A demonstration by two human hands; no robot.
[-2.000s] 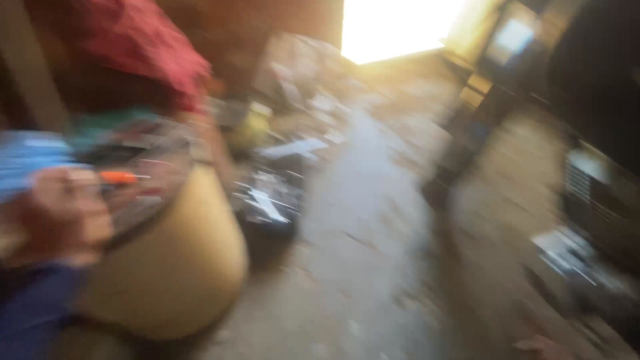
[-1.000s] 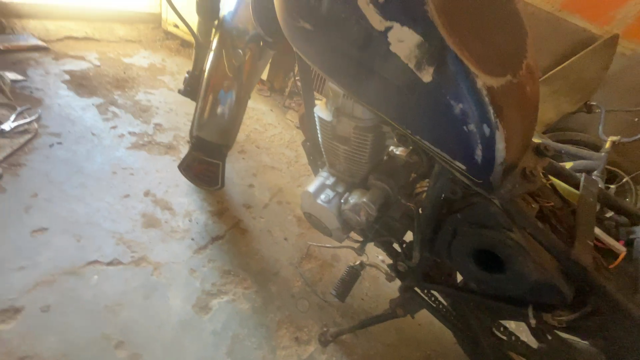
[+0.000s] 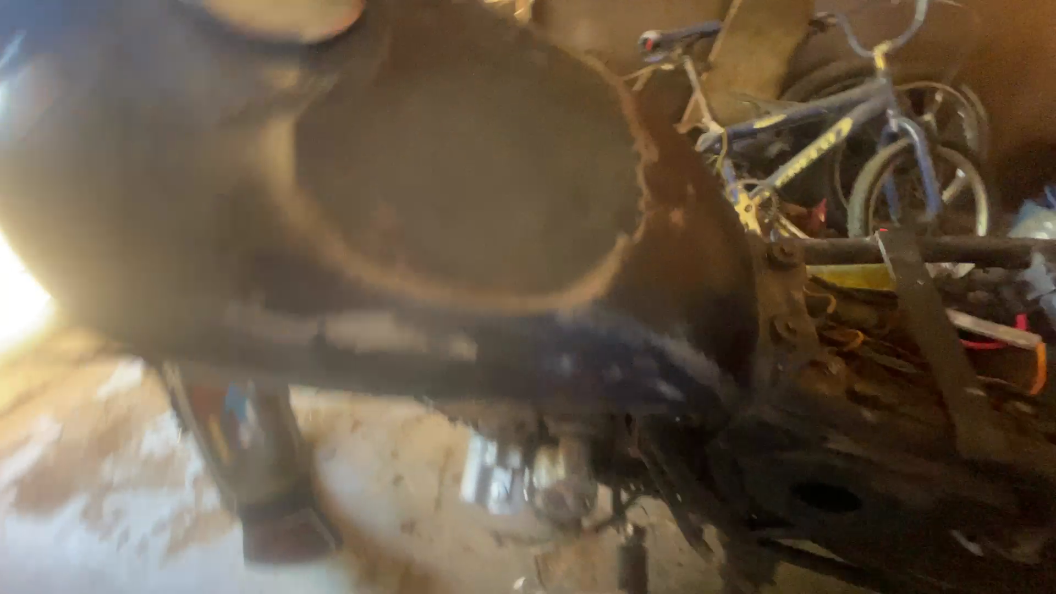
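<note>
Neither my left hand nor my right hand shows in the head view. A motorcycle's fuel tank (image 3: 462,173), dark blue at its lower edge with a large dull patch and rust-brown parts, fills the upper left and middle, close to the camera and blurred. Below it the engine (image 3: 528,478) shows in part. The front fender (image 3: 280,462) hangs at the lower left over the floor. Behind the tank, the metal frame (image 3: 916,247) runs to the right edge.
A small blue bicycle (image 3: 825,140) with yellow lettering stands behind at the upper right. Tangled wires and scrap (image 3: 998,330) lie beyond the motorcycle frame. The worn concrete floor (image 3: 99,495) shows at the lower left, with bright light at the left edge.
The view has swung right and come close over the motorcycle's tank. The hand seen at the left two seconds ago is out of view.
</note>
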